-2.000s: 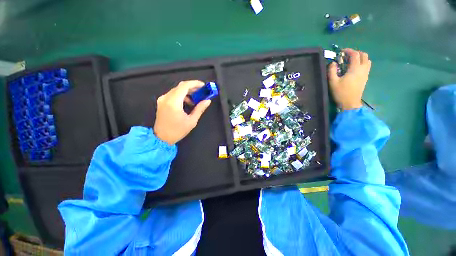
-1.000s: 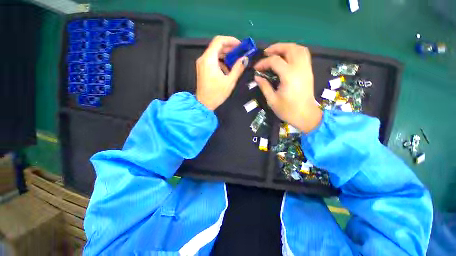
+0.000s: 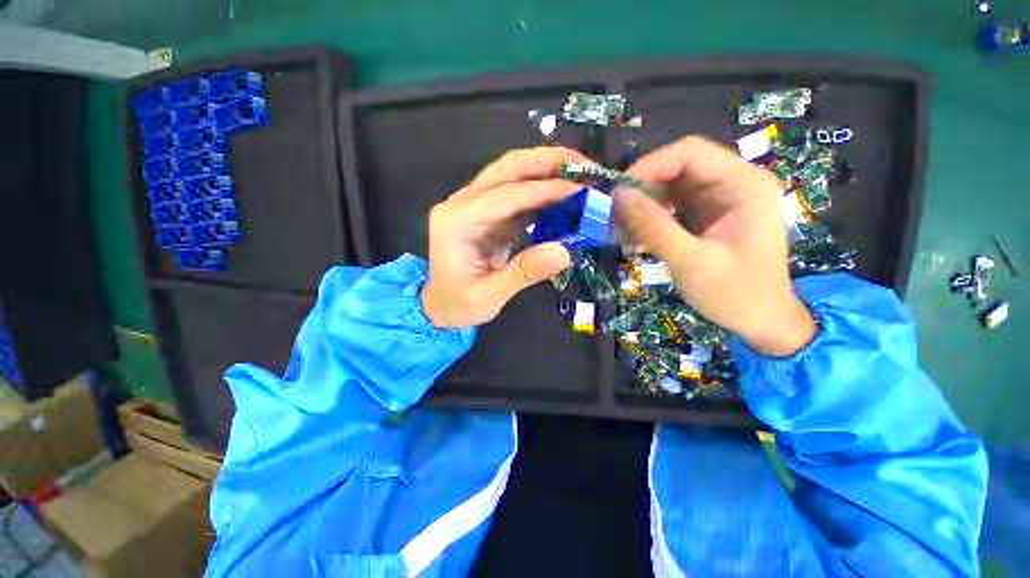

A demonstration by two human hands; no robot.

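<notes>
My left hand [image 3: 486,235] holds a blue housing [image 3: 574,218] above the middle divider of the black tray. My right hand [image 3: 714,231] is beside it, with its thumb and fingers on a thin green circuit board [image 3: 596,173] just above the housing's upper edge. The board's far end is hidden by my fingers. Below the hands, a pile of circuit boards [image 3: 661,339] with white batteries lies in the right compartment and spills over the divider. One more board [image 3: 594,108] lies at the back by the divider.
The left tray [image 3: 299,169] holds rows of blue housings [image 3: 186,164]. A few loose parts [image 3: 978,282] lie on the green surface at right. A part-assembled unit [image 3: 1003,36] is at the top right. Cardboard boxes [image 3: 124,485] stand at lower left.
My right hand has come from the loose parts at right to the blue housing in my left hand. The board now shows at the housing's upper edge. The view has shifted left.
</notes>
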